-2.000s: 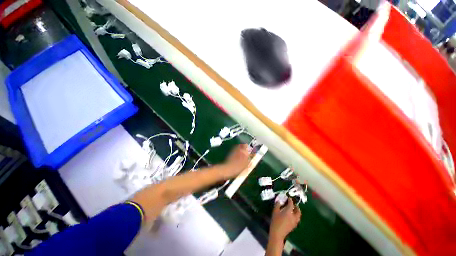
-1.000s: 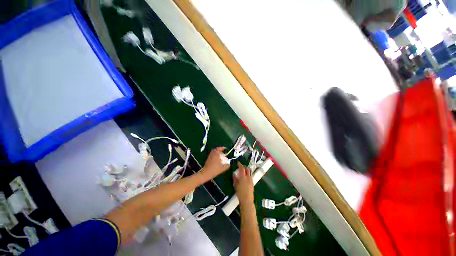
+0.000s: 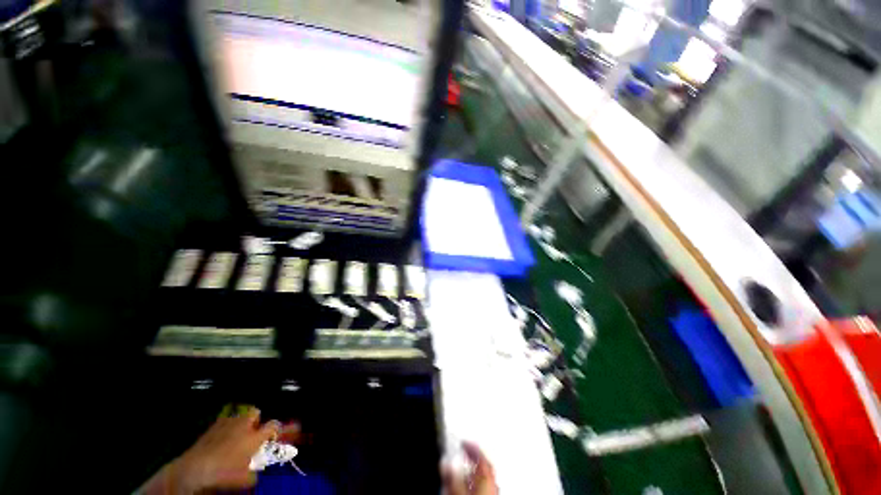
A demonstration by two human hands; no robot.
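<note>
My left hand [image 3: 217,452] is at the lower left, over the dark front of the fixture table. A small white corded adapter [image 3: 274,454] is at its fingertips. My right hand [image 3: 473,471] is blurred and cut off by the bottom edge, over the white side surface [image 3: 473,358]. Something whitish is at its fingers, but I cannot tell what. Ahead is a row of upright white test sockets [image 3: 288,275]. White cords run from the right-hand sockets toward two long pale connection boards [image 3: 217,342].
A rack tester with a lit monitor [image 3: 319,68] stands behind the sockets. A blue tray [image 3: 526,253] is right of them. White adapters [image 3: 570,295] and a long white bar [image 3: 647,435] lie on the green conveyor [image 3: 618,367]. A red bin [image 3: 821,372] is at far right.
The view has swung from the conveyor to the test station. Both hands have left the belt; my left hand is now before the fixture and my right hand over the white surface.
</note>
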